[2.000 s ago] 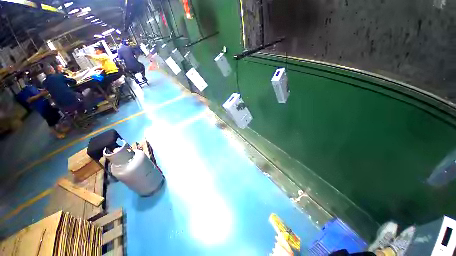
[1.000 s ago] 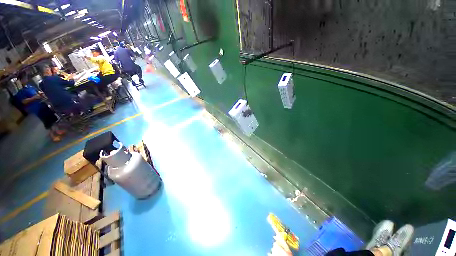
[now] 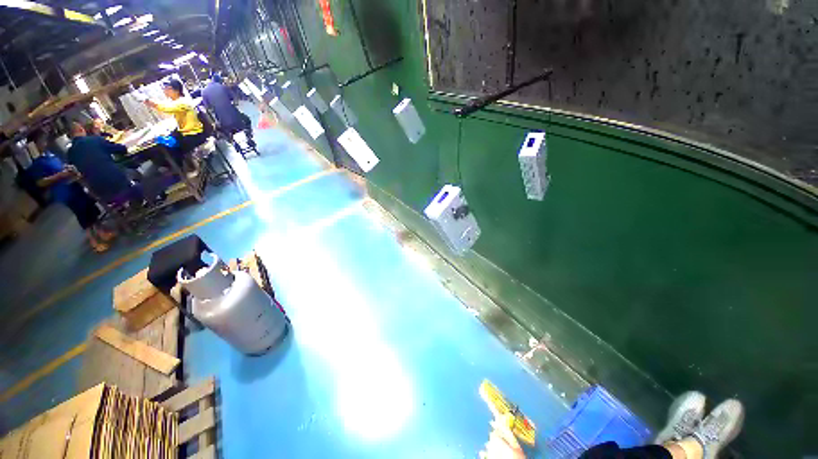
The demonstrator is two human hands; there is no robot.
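Observation:
A hand, apparently my left hand [image 3: 502, 443], is small, blurred and cut off by the bottom edge. It is closed around a yellow hand tool [image 3: 508, 414] with a darker strip along it, held over the blue floor; I cannot tell its exact type. My right hand is not in view. White-grey metal housings hang in a row along the green wall. The nearest housing [image 3: 465, 233] has a dark cutout in its end and a dark piece near its face. Another housing [image 3: 534, 177] hangs to its right. The tool touches none of them.
Blue crate [image 3: 596, 428] stands beside light grey shoes [image 3: 717, 428]. A grey gas cylinder [image 3: 240, 316] stands by a black square-topped object [image 3: 178, 257]. Flattened cartons [image 3: 58, 426] lie beside pallet boards [image 3: 199, 417]. People sit at tables at upper left. Black rack rod [image 3: 502, 96] hangs above.
The near housings and their rack rod have shifted to the right. The grey-white box at the lower right corner has left the picture. The hand and yellow tool have hardly moved.

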